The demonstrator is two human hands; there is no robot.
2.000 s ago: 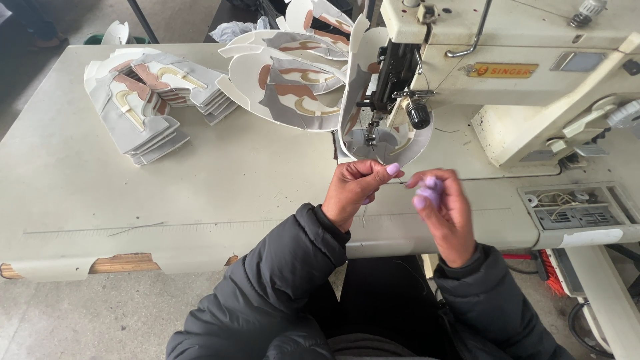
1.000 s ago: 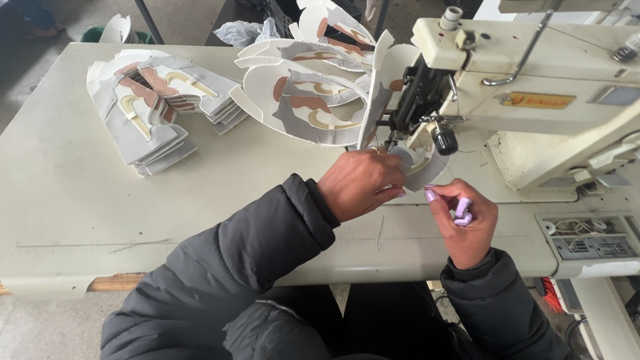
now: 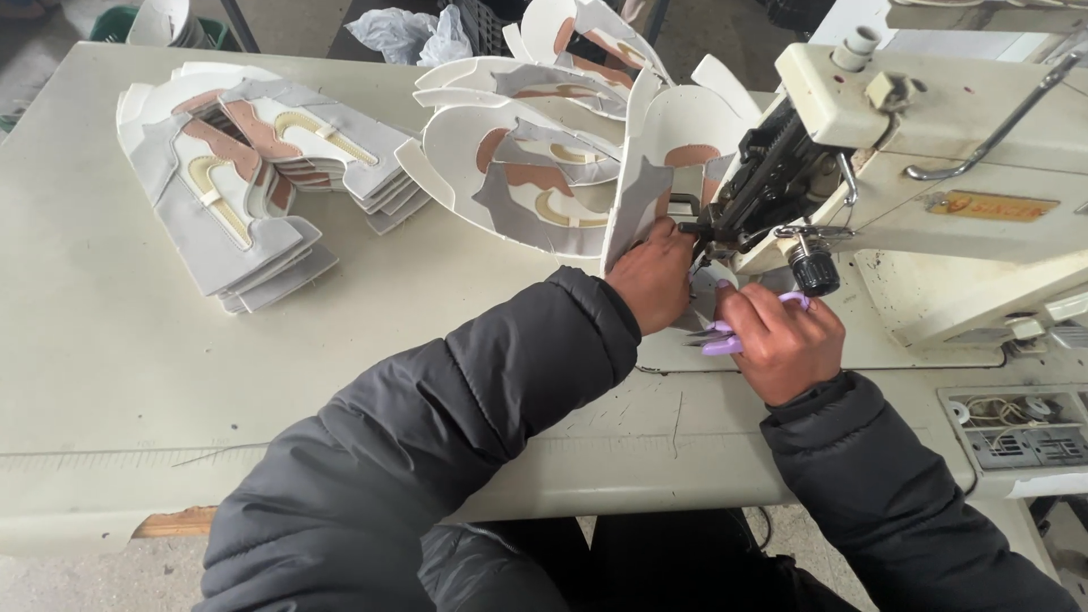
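Observation:
My left hand [image 3: 656, 276] grips the lower edge of a white and grey shoe upper [image 3: 637, 191], close to the needle area of the Singer sewing machine [image 3: 952, 187]; its fingertips are partly hidden. Just right of it, under the black tension knob [image 3: 814, 270], my right hand [image 3: 780, 340] holds small purple-handled thread snips [image 3: 722, 338], blades pointing left. More joined shoe uppers [image 3: 510, 183] in white, grey and brown stand in loops behind my left hand. A stack of flat shoe uppers [image 3: 229, 183] lies farther left on the table.
A pale work table [image 3: 408, 331] with a ruler marking carries loose threads near its front edge. At the right is a recessed tray [image 3: 1020, 433] with bobbins and metal plates. Plastic bags [image 3: 412, 36] and a green container [image 3: 115, 24] are beyond the table.
My left hand has moved from the front edge of the work in toward the needle area. My right hand has followed with the snips. The upper at the machine now stands more upright.

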